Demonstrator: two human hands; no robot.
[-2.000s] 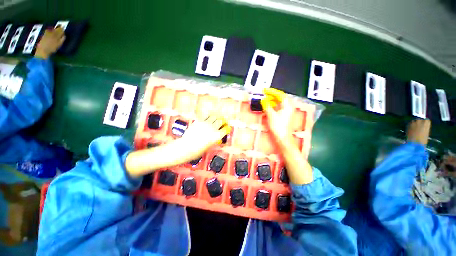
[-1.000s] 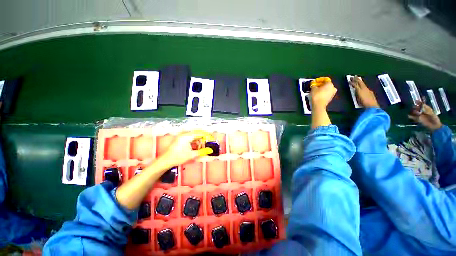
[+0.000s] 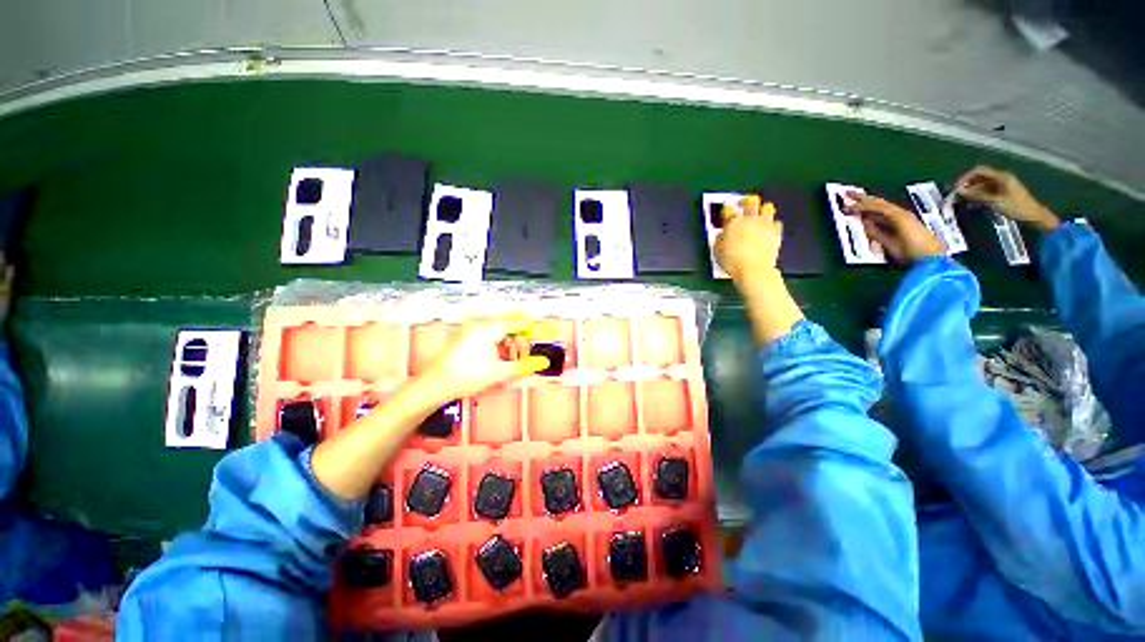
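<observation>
The red blister tray (image 3: pixel 502 452) lies in front of me, with black watch bodies in its two near rows and some at the left of the row above. My left hand (image 3: pixel 483 361), with yellow finger cots, is over the tray's far row, its fingers on a black watch body (image 3: pixel 548 357). My right hand (image 3: pixel 750 238), also with yellow cots, reaches onto the belt, fingers down on the upper part of a white box insert (image 3: pixel 722 260). Whether it holds a watch there is hidden.
The green belt (image 3: pixel 527 138) carries a row of white inserts (image 3: pixel 604 235) beside dark box halves (image 3: pixel 391 207). Another white insert box (image 3: pixel 204 389) lies left of the tray. A neighbour's hand (image 3: pixel 898 230) and a further hand (image 3: pixel 1005 194) work on boxes at the right.
The boxes have shifted left in view. My right hand has moved left with its box from one second ago; earlier it was over the tray. My left hand stays at the watch body.
</observation>
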